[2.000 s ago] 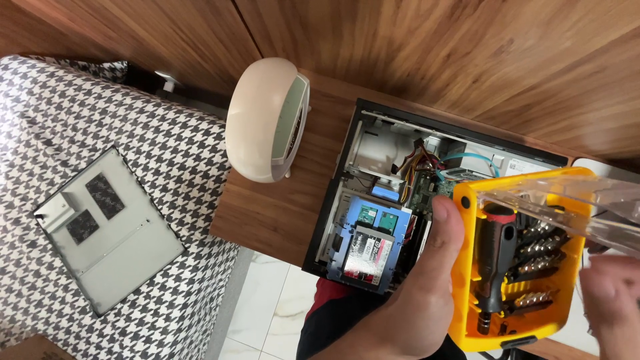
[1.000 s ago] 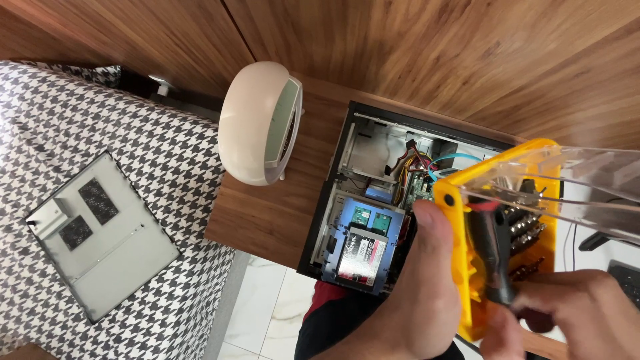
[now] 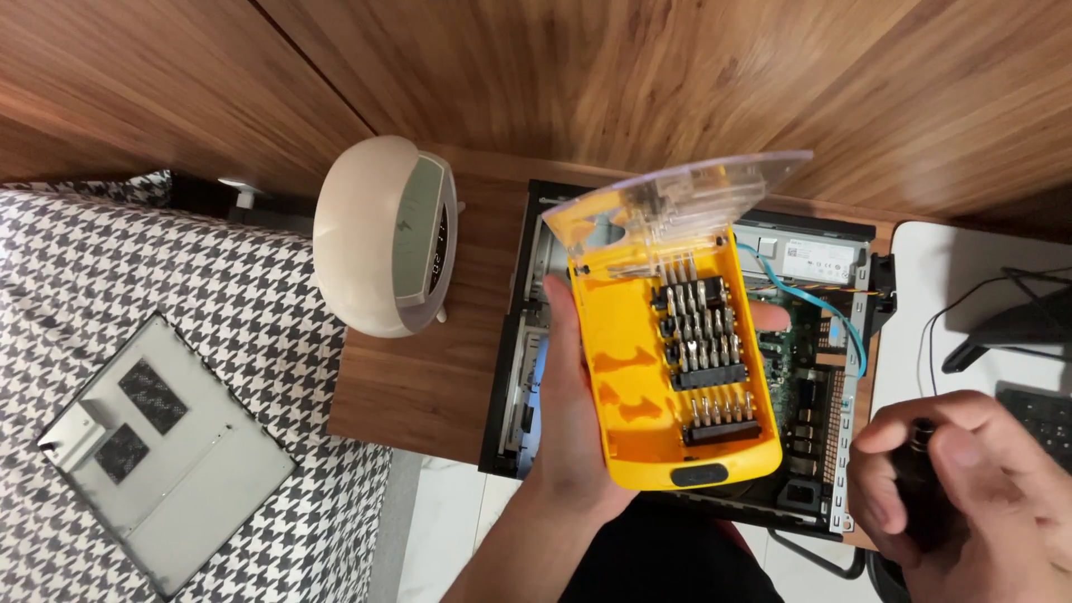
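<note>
My left hand [image 3: 578,419] holds a yellow plastic screwdriver-bit case [image 3: 628,360] from below, with a fingertip showing past its right side. The clear lid [image 3: 695,201] is swung up. Rows of metal bits [image 3: 703,327] stand in black holders, and the left part of the tray holds nothing. At the lower right my right hand [image 3: 963,477] grips the dark handle of a screwdriver [image 3: 921,494], its socket end by the thumb and forefinger. Behind the case lies an uncovered desktop computer [image 3: 837,394] with its circuit board, power supply [image 3: 804,255] and a teal cable [image 3: 808,293] in view.
A round cream-coloured clock lamp [image 3: 360,243] stands on the wooden desktop [image 3: 402,377], left of the computer. A metal side panel [image 3: 201,477] lies on houndstooth bedding [image 3: 67,276]. At right, a white tabletop [image 3: 930,260] bears a black stand, cables and a keyboard [image 3: 1038,419]. Wooden panels [image 3: 586,84] rise behind.
The screwdriver has come out of the yellow case and is now in my right hand, at the lower right. My left hand has turned the case so that its tray faces me more.
</note>
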